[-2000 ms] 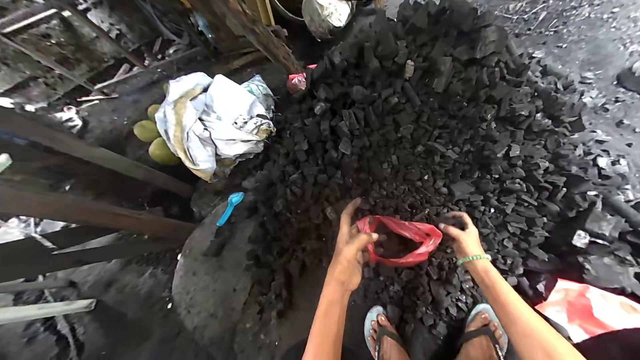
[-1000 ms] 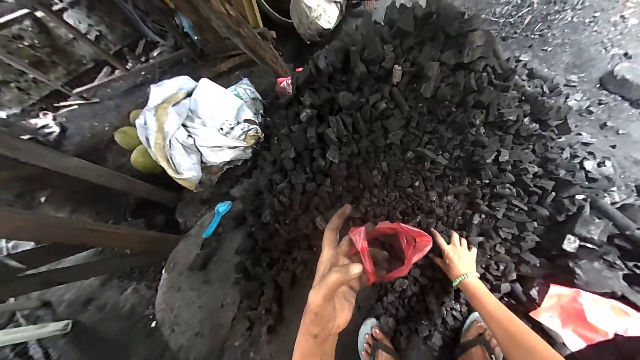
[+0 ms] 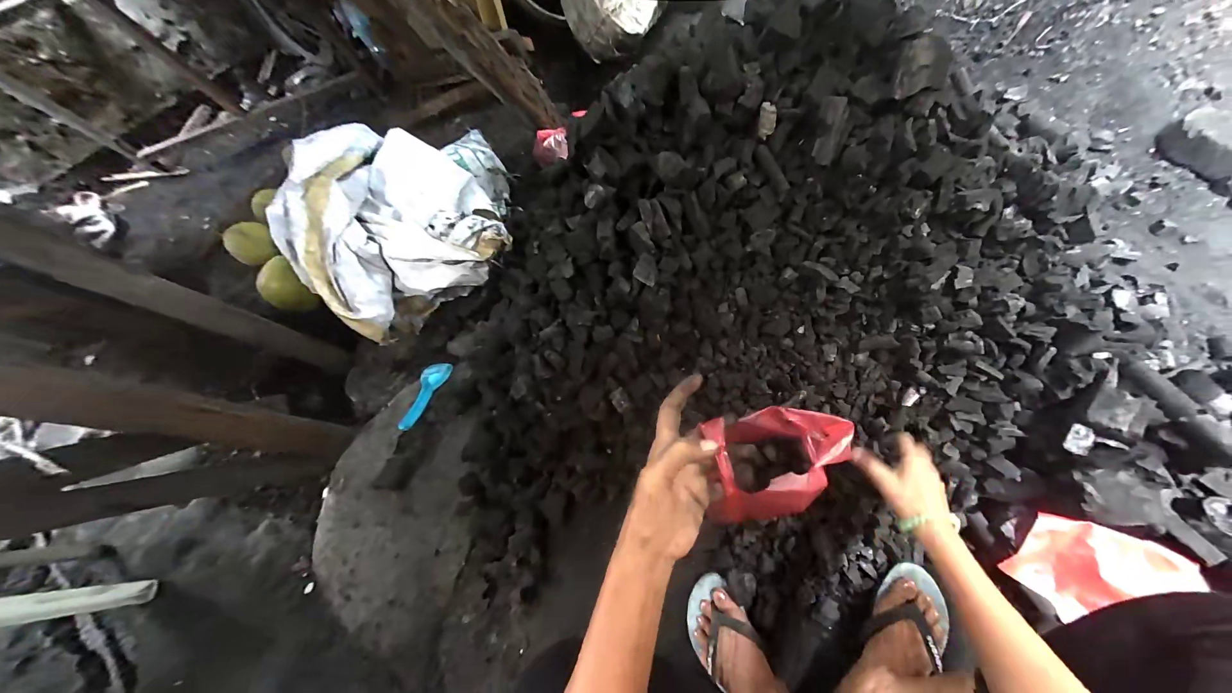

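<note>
A red plastic bag [image 3: 770, 496] with its mouth open upward has dark pieces inside, seemingly charcoal. My left hand [image 3: 679, 476] grips the bag's left rim, its index finger stretched out above. At the bag's right edge is my right hand [image 3: 905, 481], fingers spread, a green beaded bracelet on the wrist; whether its fingertips touch the bag is hard to tell. Beyond and around the hands spreads a large heap of charcoal pieces [image 3: 770, 250]. My feet in flip-flops [image 3: 722, 626] stand at its near edge.
A blue plastic scoop [image 3: 424, 397] lies on a rounded stone slab [image 3: 385, 549] to the left. Behind it are a crumpled white sack [image 3: 414, 212] and green fruits [image 3: 285, 285]. Wooden beams [image 3: 164, 414] cross the left side. A red and white plastic sheet [image 3: 1097, 568] lies at lower right.
The bag's mouth has changed shape between my hands. My right hand has lifted off the charcoal beside the bag to the bag's right edge.
</note>
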